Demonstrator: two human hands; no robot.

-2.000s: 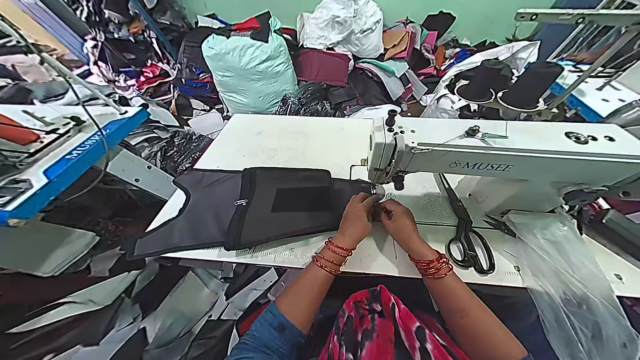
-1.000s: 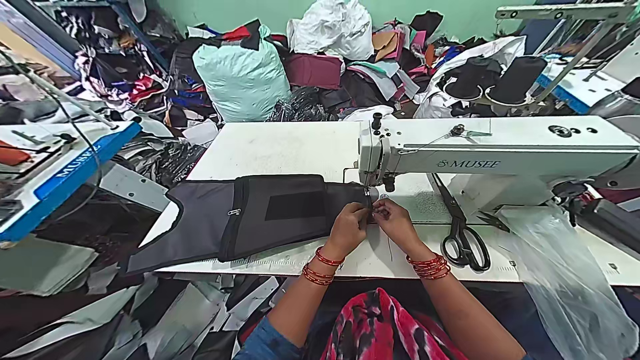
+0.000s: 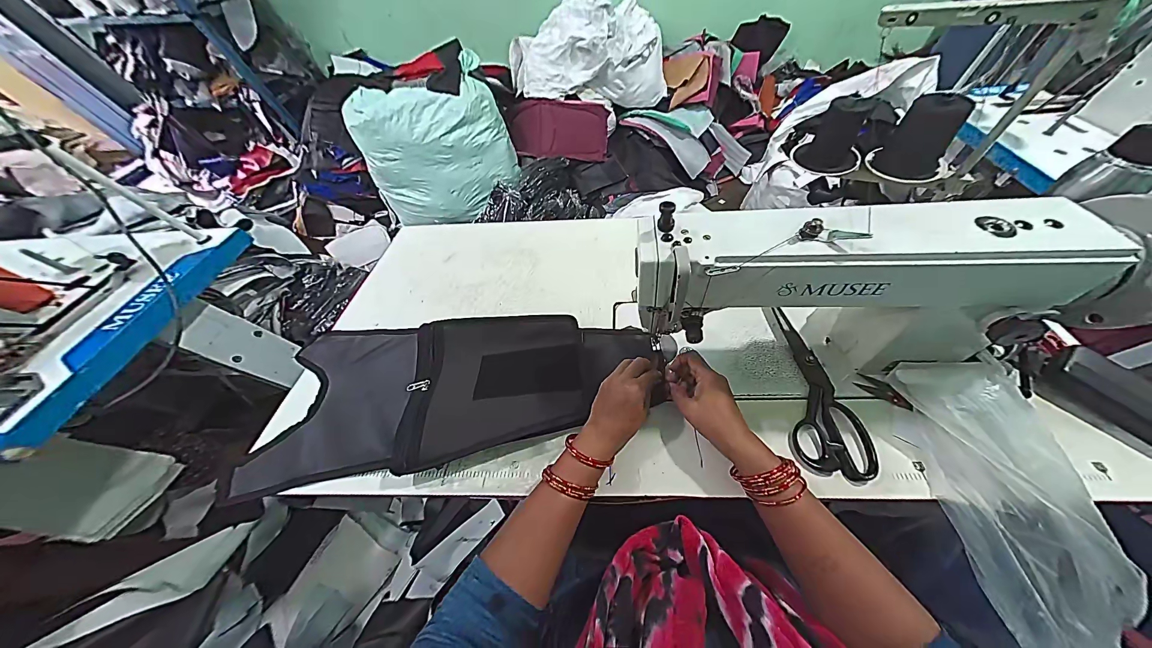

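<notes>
A dark grey fabric piece (image 3: 531, 373) with black edging, a zipper and a black patch lies flat across the white table of a Musee sewing machine (image 3: 864, 270). Its right end reaches under the needle and presser foot (image 3: 660, 340). My left hand (image 3: 621, 400) grips that end just in front of the foot, fingers bent over the edge. Close beside it, my right hand (image 3: 706, 396) has its fingertips pinched together near the fabric's edge; what lies between them is too small to tell. A dark thread hangs below my right hand.
Black-handled scissors (image 3: 828, 423) lie right of my right hand, with small thread snips (image 3: 882, 391) beyond. A clear plastic sheet (image 3: 1026, 486) drapes over the table's front edge. Black thread cones (image 3: 922, 135) stand behind the machine. Filled bags (image 3: 432, 148) and fabric scraps are heaped behind the table.
</notes>
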